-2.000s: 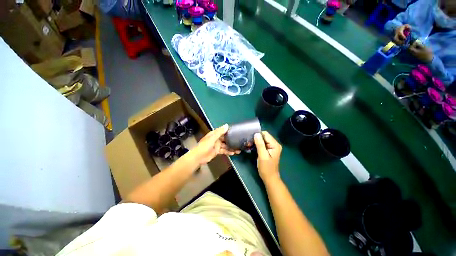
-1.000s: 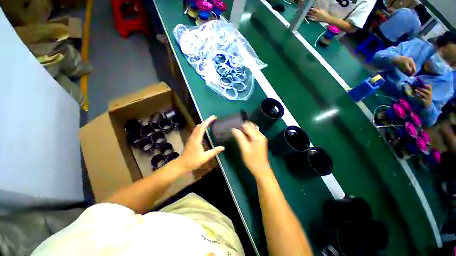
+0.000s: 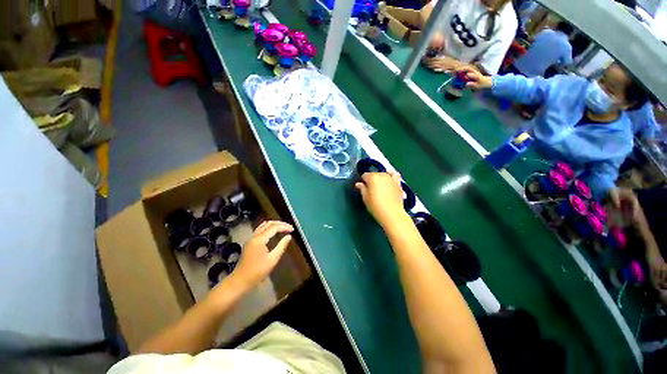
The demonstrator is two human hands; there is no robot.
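Observation:
My right hand is around a black housing at the far end of a row on the green bench, beside the ring bag. The hand hides most of that housing. More black housings stand mouth up nearer me, close to the white line. My left hand is empty, fingers apart, above the carton's bench-side edge. An open clear bag of white rings lies on the bench beyond my right hand.
The open carton holds several black housings on the floor to the left. Pink-topped assemblies stand farther up the bench. People sit across it near a blue device. A red stool stands beyond the carton.
The housing held between both hands has gone with my right hand to the row's far end. My left hand has let go and moved left towards the carton. The view has shifted.

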